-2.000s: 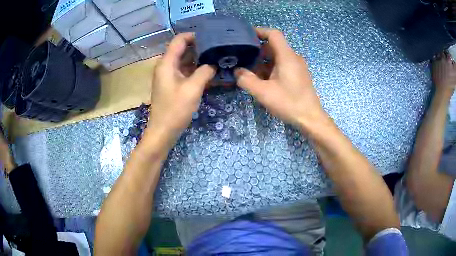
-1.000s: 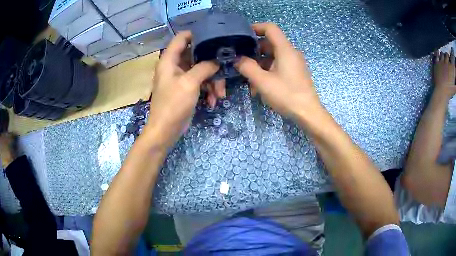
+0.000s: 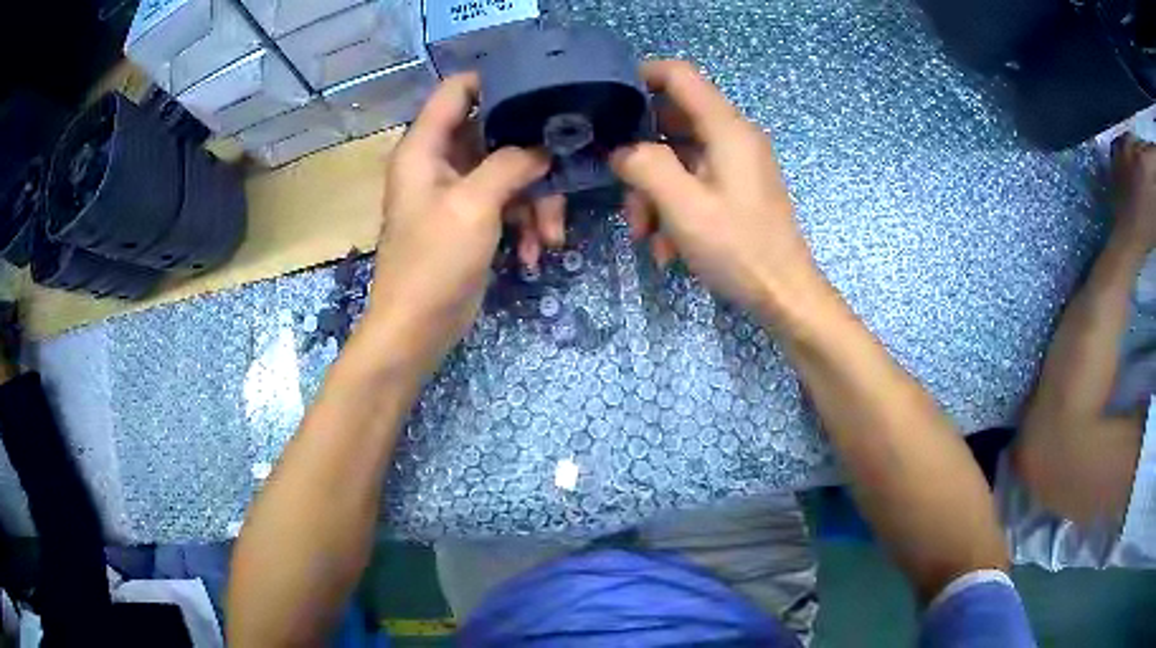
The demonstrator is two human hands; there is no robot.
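Observation:
A dark grey plastic housing (image 3: 558,70) is held up at the top centre, its open side with a round hub turned toward me. My left hand (image 3: 450,196) grips its left side, with the thumb inside the lower rim. My right hand (image 3: 716,190) grips its right side, with the thumb at the lower rim. Whether a small insert sits at the hub cannot be told. A pile of small dark inserts (image 3: 549,305) with pale centres lies below the housing, partly hidden by my left hand and forearm.
Stacked housings (image 3: 140,203) stand on cardboard (image 3: 311,209) at left. White boxes (image 3: 361,51) are behind. Bubble wrap (image 3: 634,430) covers the bench, with a white scrap (image 3: 565,475) near its edge. Dark housings (image 3: 1078,89) and another person's arm (image 3: 1097,317) are at right.
The housing and both hands have shifted slightly left. My right thumb has moved outward from the hub, and more right fingers show below the housing. The neighbour's hand at left has left view.

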